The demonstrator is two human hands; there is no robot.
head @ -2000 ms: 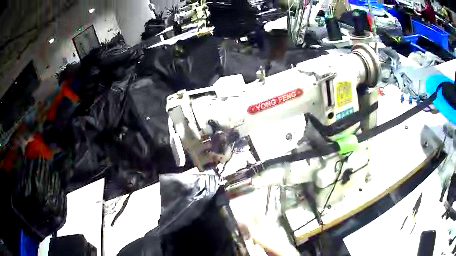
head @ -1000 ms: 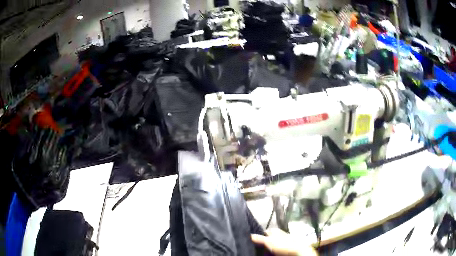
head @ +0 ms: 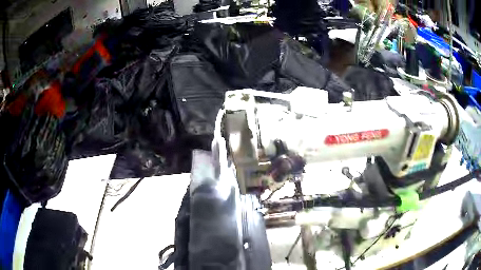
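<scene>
A black backpack body (head: 213, 227) with a grey shiny side stands at the left end of the sewing machine (head: 316, 132), its edge under the needle area. The white machine head bears a red label. Black binding tape (head: 343, 201) runs along the machine towards the needle, past a green clip (head: 407, 200). Neither of my hands can be seen; the lower part of the bag runs out of the bottom edge of the picture.
A large heap of black bags (head: 200, 95) lies behind the machine. A compact black bag piece (head: 54, 240) sits at the left table edge, beside a blue crate (head: 7, 232). A loose black strip (head: 126, 194) lies on the white tabletop (head: 142, 227). The handwheel (head: 450, 118) is at right.
The view has turned, so the machine sits further right. The bag, low and spread at first, now stands upright by the needle. The hand seen earlier at its lower right is out of view.
</scene>
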